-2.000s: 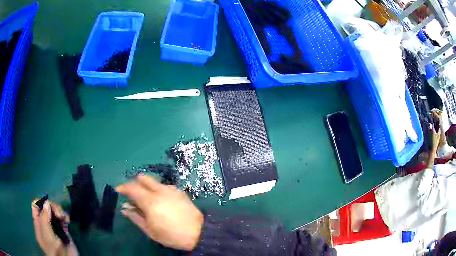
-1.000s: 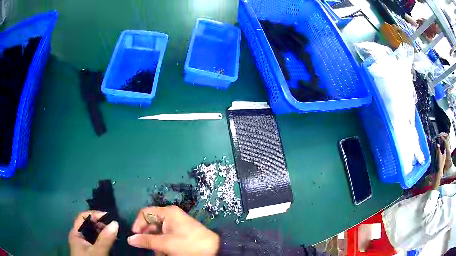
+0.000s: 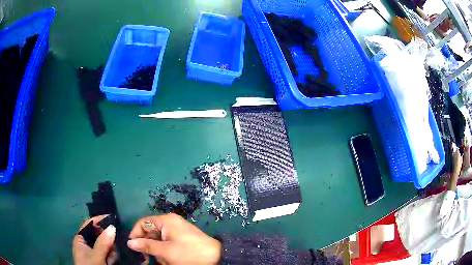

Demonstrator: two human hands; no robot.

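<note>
My left hand (image 3: 96,242) is at the bottom left, its fingers closed on a small black strip (image 3: 89,233). My right hand (image 3: 178,240) is just right of it, fingers pinched; a small silvery end that looks like tweezers (image 3: 150,225) shows among them, its tip hidden. More black strips (image 3: 105,199) lie bunched on the table behind and between the hands. A heap of small black pieces (image 3: 176,199) and white bits (image 3: 222,186) lies beyond the right hand. The dotted black sheet (image 3: 266,150), with white end strips, lies right of them.
A white pointed stick (image 3: 183,114) and single black strip (image 3: 92,101) lie on the green table (image 3: 155,147). Small blue bins (image 3: 127,96) (image 3: 213,75) and large blue baskets (image 3: 331,101) (image 3: 26,119) stand around. A smartphone (image 3: 367,168) lies right. Another person's sleeve (image 3: 427,217) shows far right.
My left hand has risen and closed on a black strip near the bunch. My right hand has come beside it, fingers pinched. The camera view has shifted.
</note>
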